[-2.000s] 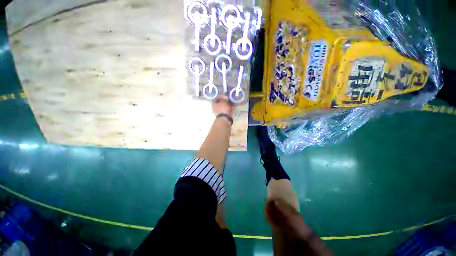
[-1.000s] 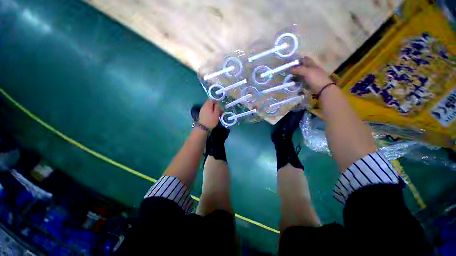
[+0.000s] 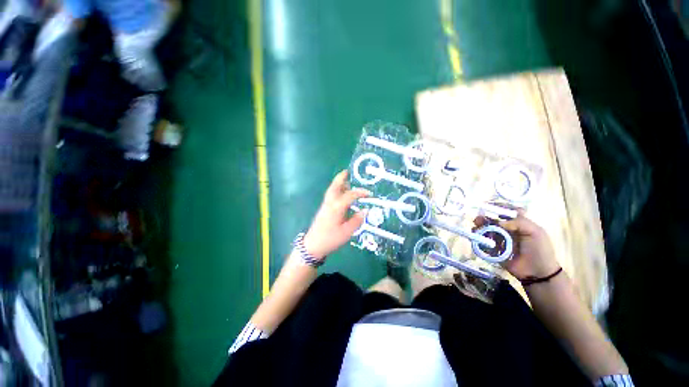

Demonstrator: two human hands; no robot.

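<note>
A clear blister tray (image 3: 412,208) with ring-and-stem shaped pockets is held up in front of my body, tilted. My left hand (image 3: 332,219) grips its left edge, with the thumb over the top. My right hand (image 3: 526,246) holds its right edge, fingers partly behind the clear plastic. The ring shapes look whitish; whether anything lies in the pockets cannot be told.
The pale wooden board (image 3: 563,159) lies on the green floor at the right, partly behind the tray. Yellow lines (image 3: 261,151) run along the floor. At the left are dark, blurred shelves or benches and a person in blue (image 3: 140,23).
The view has turned, so the board now lies at the right and the yellow truck is out of view. Both hands still hold the tray, now nearer my body and over my lap.
</note>
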